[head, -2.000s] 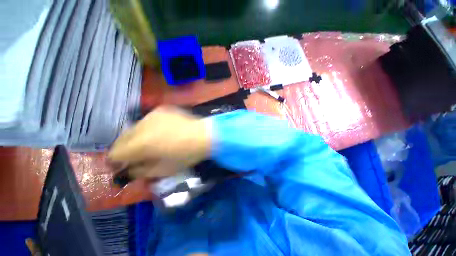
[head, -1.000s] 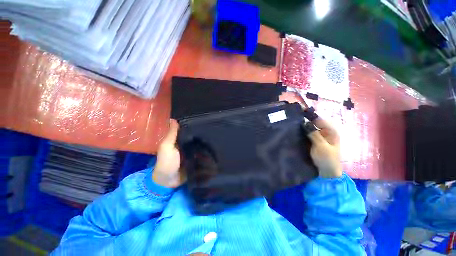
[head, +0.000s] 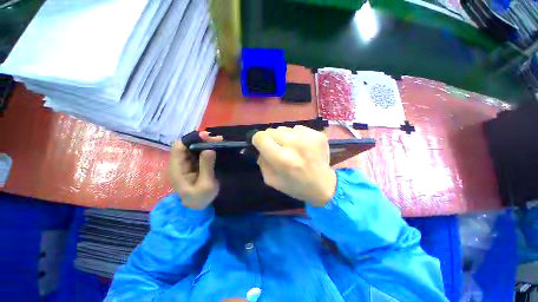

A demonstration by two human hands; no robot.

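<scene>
A thin dark device point(head: 354, 143) is held edge-on above the bench, so its faces are mostly hidden. My left hand point(head: 196, 174) grips its left end between the thumb and fingers, with a black cot on one fingertip. My right hand point(head: 295, 162) is closed over the middle of its edge, fingertips at the near rim; what they touch there is too small to tell. Below and behind the device lies a flat black housing or panel point(head: 248, 186), partly covered by the hands.
A tall stack of white foam sheets point(head: 124, 76) stands at the left. Behind are a blue bin point(head: 263, 72), a black pad point(head: 296, 92), a red-speckled sheet point(head: 335, 96) and a dotted white sheet point(head: 380, 99). A dark stack point(head: 519, 153) stands at the right.
The device has turned from showing its broad glossy face to edge-on. My right hand has moved left from its right end to the middle. My left hand still holds the left end.
</scene>
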